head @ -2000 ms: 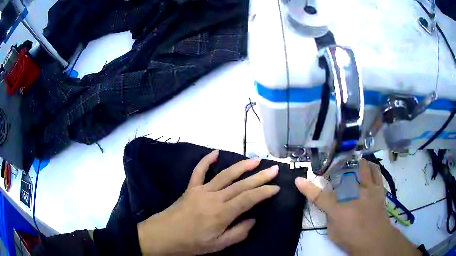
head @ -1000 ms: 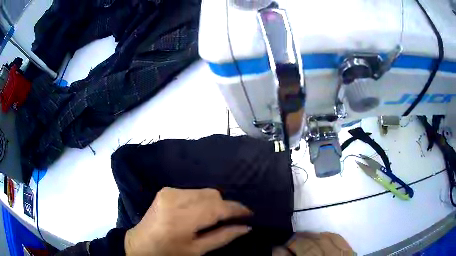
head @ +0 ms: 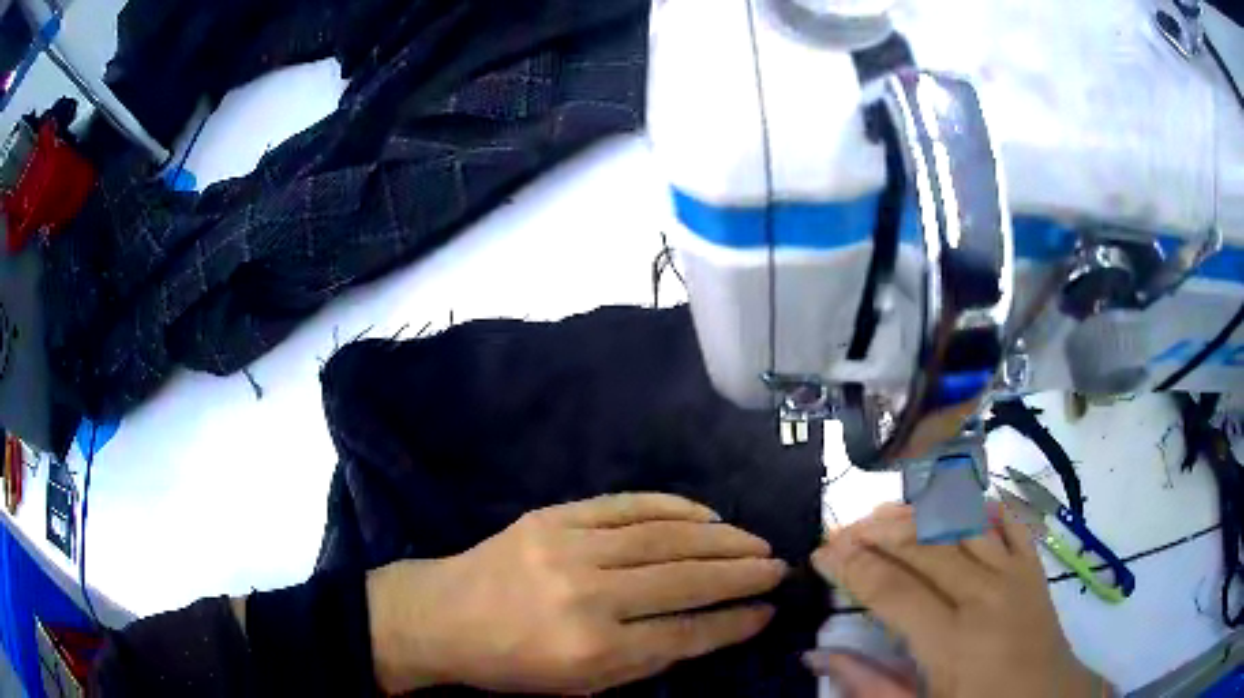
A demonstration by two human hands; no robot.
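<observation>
A plain black cloth piece (head: 546, 409) lies on the white table, its upper right part at the presser foot (head: 794, 426) of the white sewing machine (head: 819, 314). My left hand (head: 587, 593) lies flat on the cloth, fingers together and pointing right. My right hand (head: 955, 586) is at the cloth's right edge, below the grey-blue block (head: 948, 498). Its fingertips are close to my left fingertips. A pale, blurred shape lies under the right fingers; I cannot tell what it is.
Dark checked cloth (head: 396, 177) lies rumpled at the upper left. Yellow-green and blue snips (head: 1085, 559) and a black strip (head: 1044, 443) lie right of the needle area. A red container (head: 48, 184) is at the far left.
The view has shifted, so the machine shows further right. My left hand has flattened on the cloth, fingers extended. My right hand has come up from the bottom edge to beside the cloth.
</observation>
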